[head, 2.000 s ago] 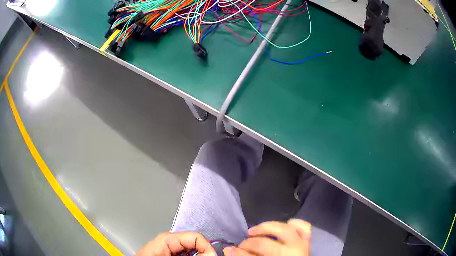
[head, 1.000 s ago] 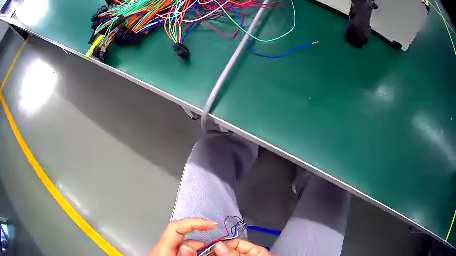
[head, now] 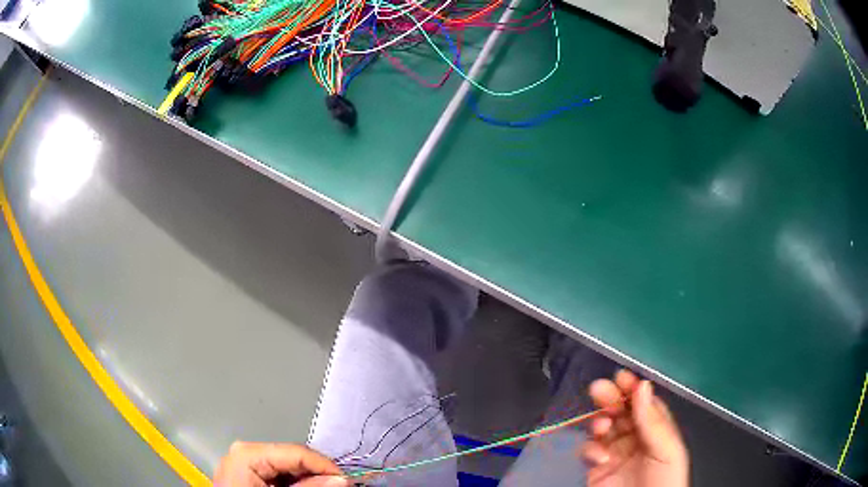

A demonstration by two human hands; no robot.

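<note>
My left hand (head: 276, 466) is at the bottom edge, partly cut off, its fingers closed on the lead wires. My right hand (head: 636, 433) is out to the right below the table edge and pinches the far ends of a green and an orange wire (head: 495, 443). These wires run nearly straight between my two hands over my lap. Several thin dark loose wires (head: 404, 425) stick out from my left hand over my leg. What lies inside my left hand is hidden.
On the green table (head: 609, 219) lie a harness bundle (head: 276, 38) with black connector housings (head: 341, 109), a grey cable (head: 428, 143) crossing the table edge and a stray blue wire (head: 533, 123). The twisting machine (head: 752, 57) with its black twisting head (head: 681, 57) is at upper right.
My hands were close together over the lap. My right hand has moved right and up, and the green and orange wires now stretch between the hands. My left hand has moved left.
</note>
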